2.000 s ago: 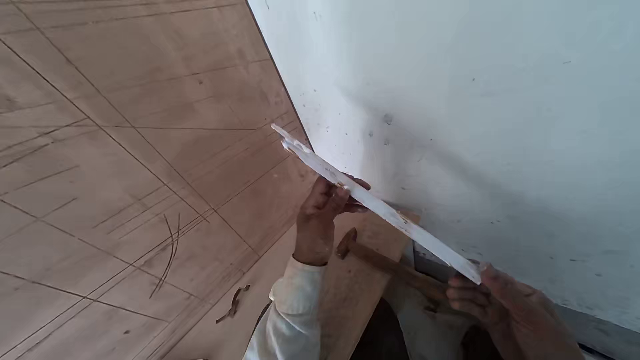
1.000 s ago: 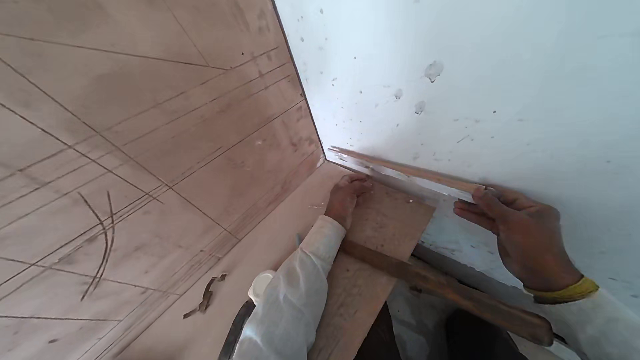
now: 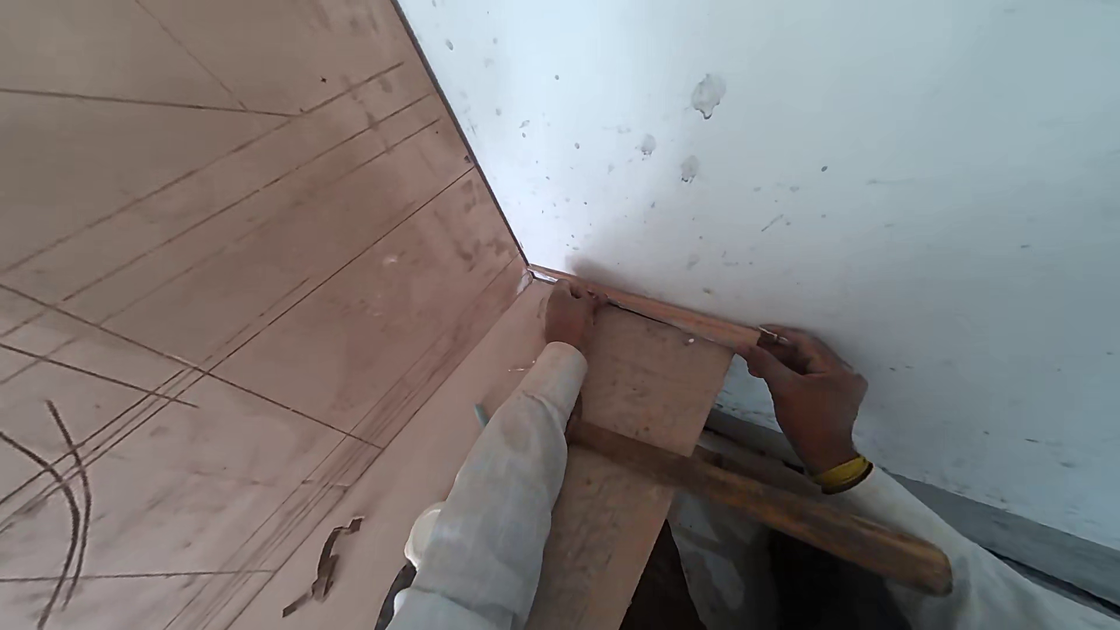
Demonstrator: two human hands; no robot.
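Observation:
A thin wooden strip (image 3: 674, 312) lies along the joint between the white wall and a plywood board (image 3: 647, 376), its far end at the corner. My left hand (image 3: 573, 315) presses at the strip near that corner, its fingertips partly hidden. My right hand (image 3: 809, 385), with a yellow band at the wrist, grips the strip's near end between thumb and fingers. Across the board lies a hammer, its wooden handle (image 3: 761, 503) pointing to the lower right; my left sleeve hides the head.
A brown panel (image 3: 219, 262) with many drawn lines stands on the left. The white wall (image 3: 831, 192) rises on the right. A dark, bent scrap (image 3: 324, 564) lies at the lower left. A round white object (image 3: 424, 532) shows partly beside my left sleeve.
The strip, held up in both hands two seconds ago, now lies along the wall joint. Since one second ago my right hand has brought its near end down to the board's edge.

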